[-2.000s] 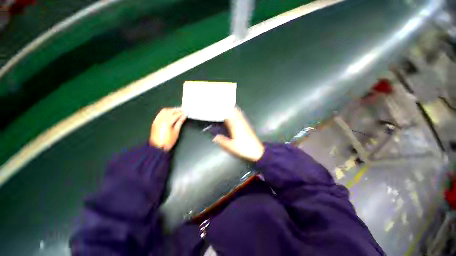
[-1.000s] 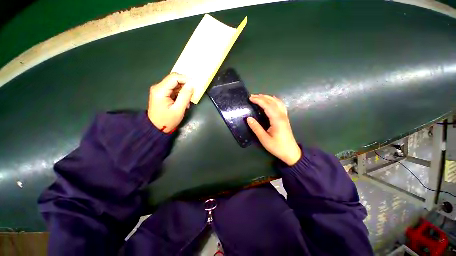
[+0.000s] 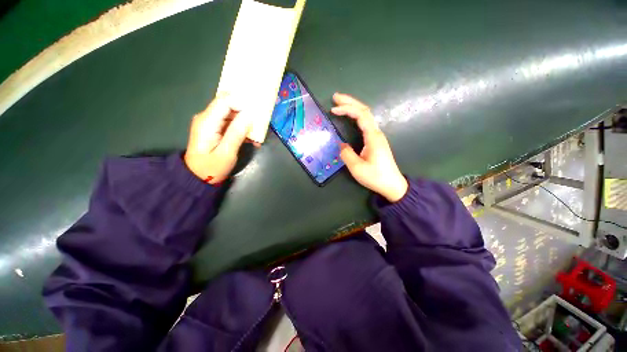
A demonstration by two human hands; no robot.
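Note:
My left hand (image 3: 218,139) holds a white label sheet with yellow edges (image 3: 256,60) by its lower end. The sheet is slightly bent and its top reaches the upper edge of the picture. A black smartphone (image 3: 307,130) lies tilted on the dark green bench, its screen lit blue and purple with icons. The sheet covers a little of the phone's left side. My right hand (image 3: 370,149) is at the phone's right side, fingers apart, with the thumb at the screen's lower right edge.
The dark green bench (image 3: 440,75) has a cream edge rail (image 3: 89,42) at the upper left, with a brighter green strip beyond. At the lower right are a grey metal frame (image 3: 592,172), a red stool-like object (image 3: 586,284), a crate (image 3: 529,317) and a cable on the floor.
The phone screen was dark and is now lit. The right hand's fingers have lifted and spread from the phone's edge. Earlier, both hands were at the sheet; now only the left holds it.

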